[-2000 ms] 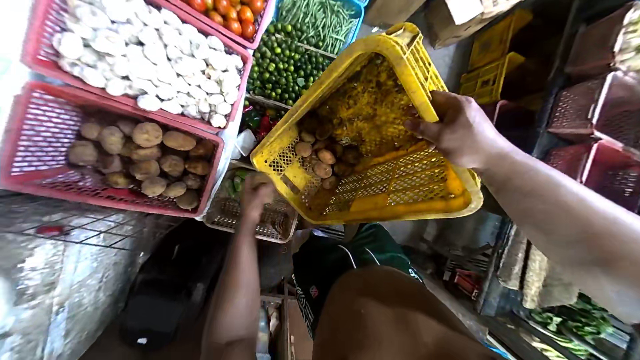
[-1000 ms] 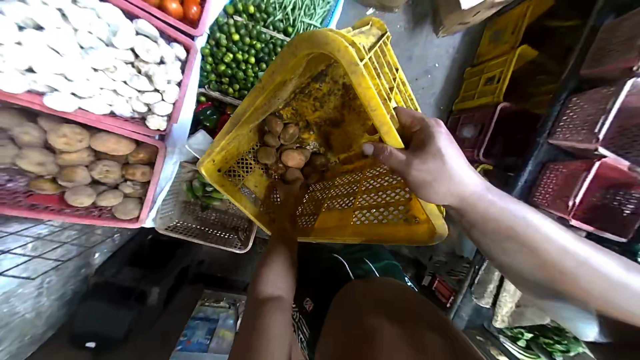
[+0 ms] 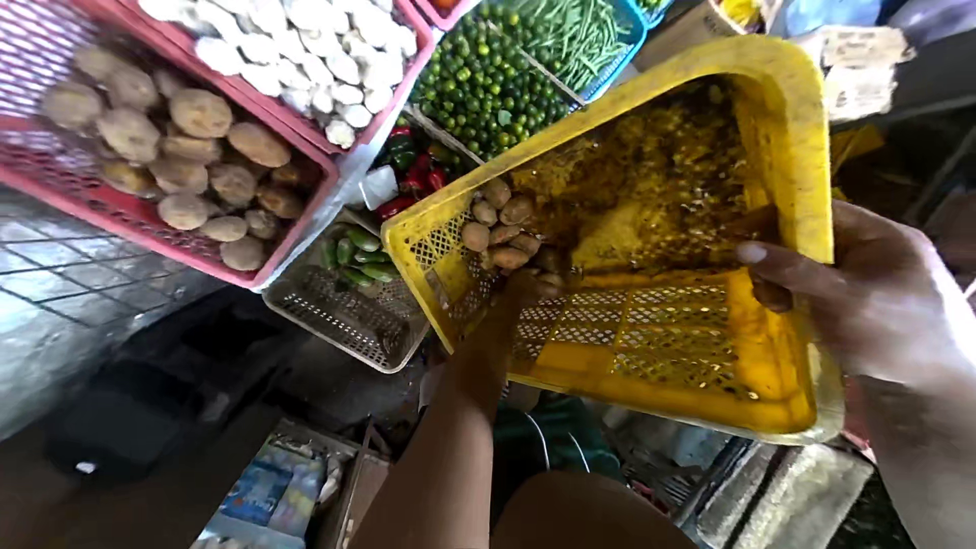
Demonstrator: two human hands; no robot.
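Note:
A yellow plastic crate (image 3: pixel 679 412), dirty inside, is tilted in front of me. My right hand (image 3: pixel 854 290) grips its right rim, thumb inside the crate. Several small potatoes (image 3: pixel 499 225) lie at the crate's left end. My left hand (image 3: pixel 534 286) reaches in among them; its fingers are in shadow, so whether it holds a potato cannot be told. Left of the crate, a red plastic crate (image 3: pixel 145 232) holds larger potatoes (image 3: pixel 200 113).
A brown basket (image 3: pixel 335 329) with green vegetables (image 3: pixel 366 255) sits below the red crate. Garlic (image 3: pixel 305 53), green citrus fruits (image 3: pixel 484 84), green beans (image 3: pixel 576 38) and peppers (image 3: pixel 418 175) stand behind. A box with blue packets (image 3: pixel 259 488) is at lower left.
My left hand was outside the yellow crate's left edge two seconds ago and is now inside it among the small potatoes. My right hand has kept its hold on the rim.

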